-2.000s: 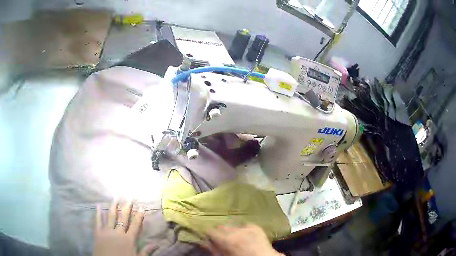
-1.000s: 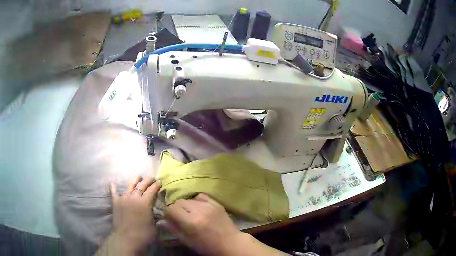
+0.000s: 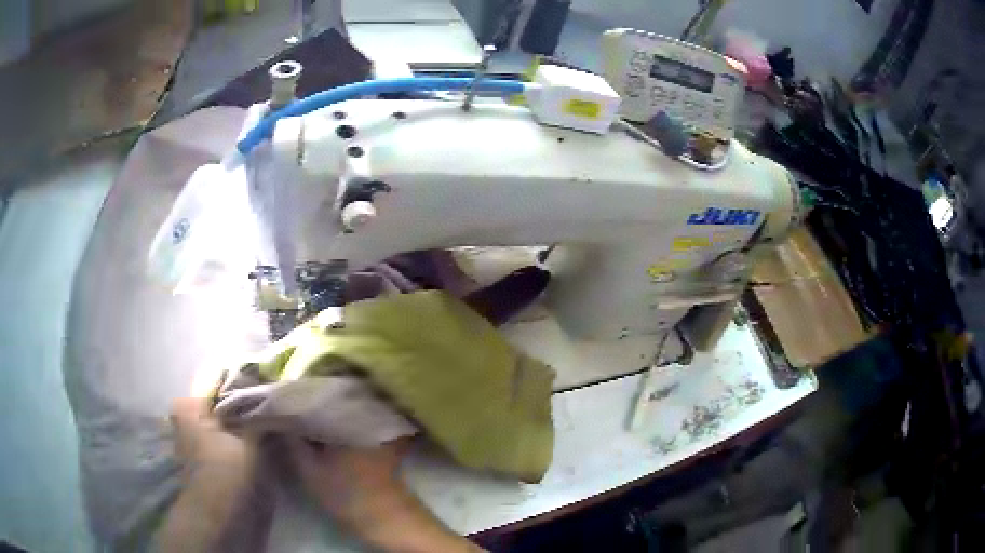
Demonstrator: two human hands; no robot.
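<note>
The grey-mauve panel (image 3: 124, 324) spreads left of the needle area of the white JUKI machine (image 3: 454, 184), with a bunched fold in front of the presser foot. The olive piece (image 3: 464, 378) lies partly over that fold, below the machine arm. My left hand (image 3: 211, 454) is blurred and holds the grey-mauve fabric near the fold's left end; its fingertips are hard to see. My right hand (image 3: 351, 481) reaches under the fold, its fingers hidden by the fabric, so its grip cannot be told. The needle is lost in glare and blur.
A dark fabric part (image 3: 513, 294) lies under the machine arm. The control panel (image 3: 675, 86) stands behind the head. Cardboard (image 3: 805, 292) and dark cut pieces (image 3: 880, 216) are at the right. Dark thread cones (image 3: 545, 24) stand at the back. The table's front edge (image 3: 648, 467) crosses the lower right.
The olive piece and the fabric beneath have been lifted, bunched and shifted left. My hands have moved left, the right one now under the fold. The camera view has also shifted.
</note>
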